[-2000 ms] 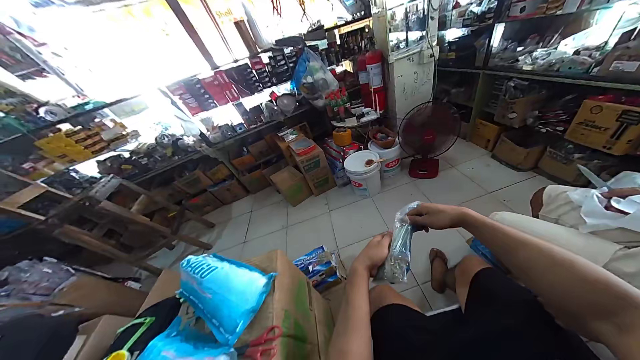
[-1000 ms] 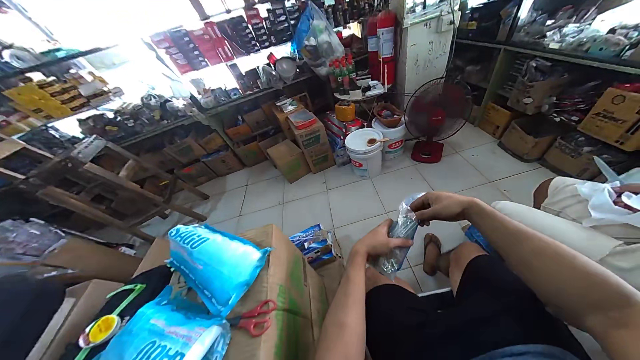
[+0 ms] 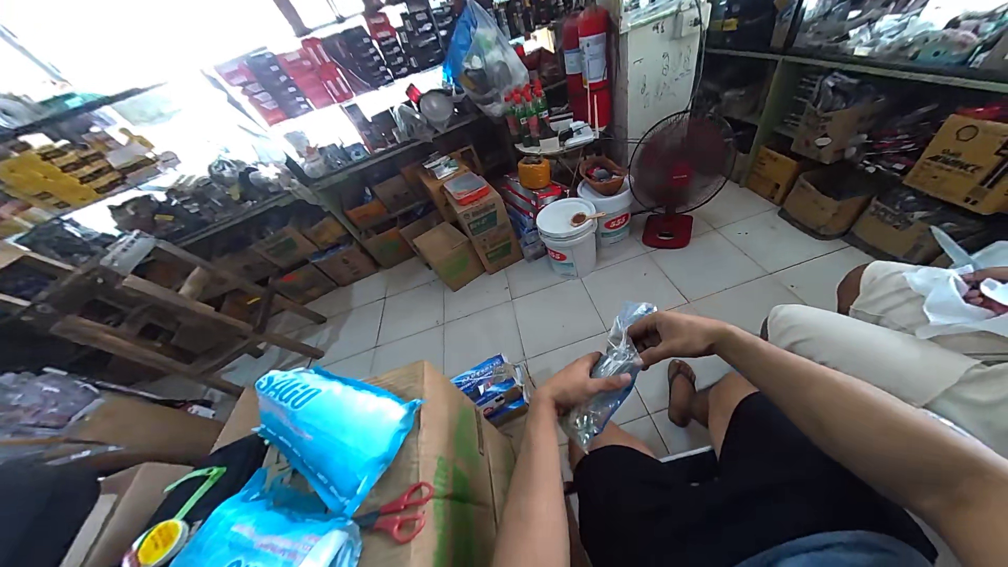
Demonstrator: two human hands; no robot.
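Observation:
My left hand (image 3: 579, 383) is closed around the middle of a clear plastic bag (image 3: 594, 417) with greyish contents that I cannot make out. The fingers of my right hand (image 3: 669, 337) pinch the bag near its gathered upper end. The bag is tilted above my lap. To the left, red-handled scissors (image 3: 405, 513) lie on a cardboard box (image 3: 465, 449), their blades partly hidden by a blue plastic pack (image 3: 260, 528). Another blue pack (image 3: 335, 433) lies behind them on the same box. A tape roll (image 3: 160, 542) with a yellow centre and a green strip is at lower left.
A seated person in light trousers (image 3: 850, 354) is close on my right, holding white plastic. Ahead stand white buckets (image 3: 568, 250), a red fan (image 3: 669, 231) and cardboard boxes (image 3: 447, 253). A wooden stand (image 3: 150, 335) is at left. Blue packaging (image 3: 492, 386) lies beside the near box.
Two seconds ago both hands were at the bag too; my left hand now wraps around its middle rather than its lower part. The view has shifted somewhat.

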